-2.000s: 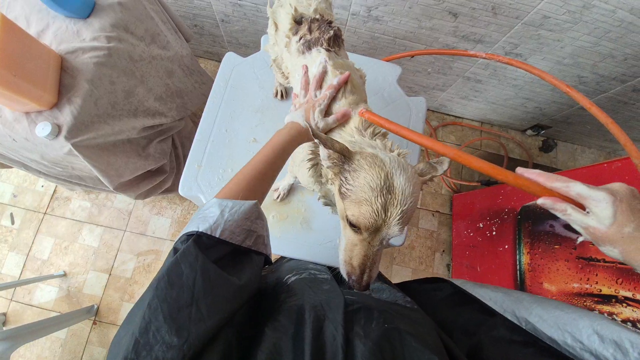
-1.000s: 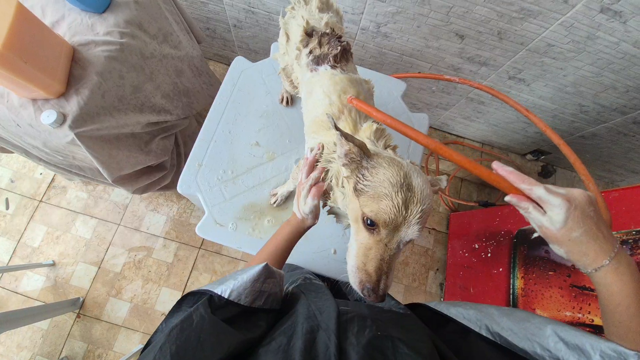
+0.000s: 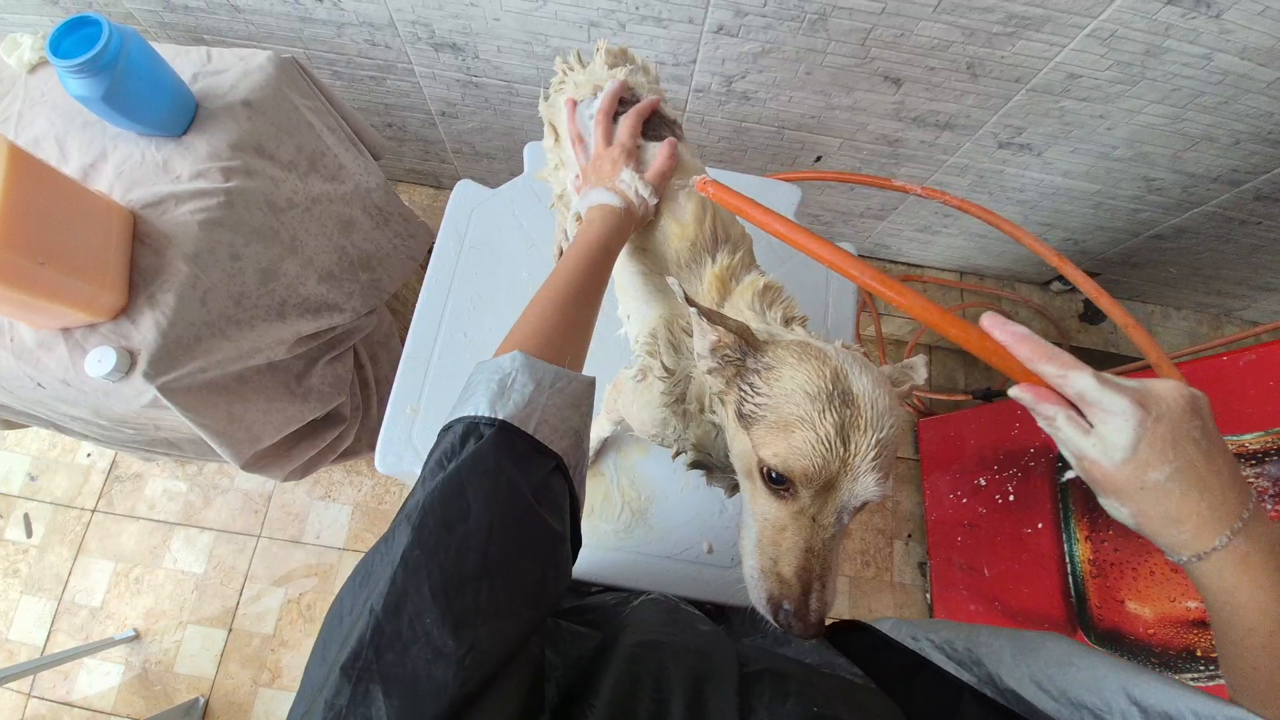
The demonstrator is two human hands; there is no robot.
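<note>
A wet, cream-coloured dog (image 3: 815, 430) stands on a white plastic table (image 3: 440, 330), its head toward me and tilted down to the right. My left hand (image 3: 615, 155), with white lather at the wrist, lies spread on the dog's lower back, over a darker patch of fur. In my right hand (image 3: 1130, 430), also smeared with white, is an orange hose (image 3: 880, 285); its open end is near the dog's back. The hose loops behind and beyond the table. No water is plainly seen leaving it.
At the left, a cloth-covered surface (image 3: 260, 200) bears a blue bottle (image 3: 135, 85), an orange container (image 3: 60, 240) and a white cap (image 3: 108, 362). A grey tiled wall (image 3: 900, 80) stands behind. A red panel (image 3: 985, 500) is at the right, above the tiled floor (image 3: 200, 560). Metal legs show at lower left.
My left hand has moved from beside the dog's chest up and back onto its lower back. The right hand still holds the hose near the dog's back.
</note>
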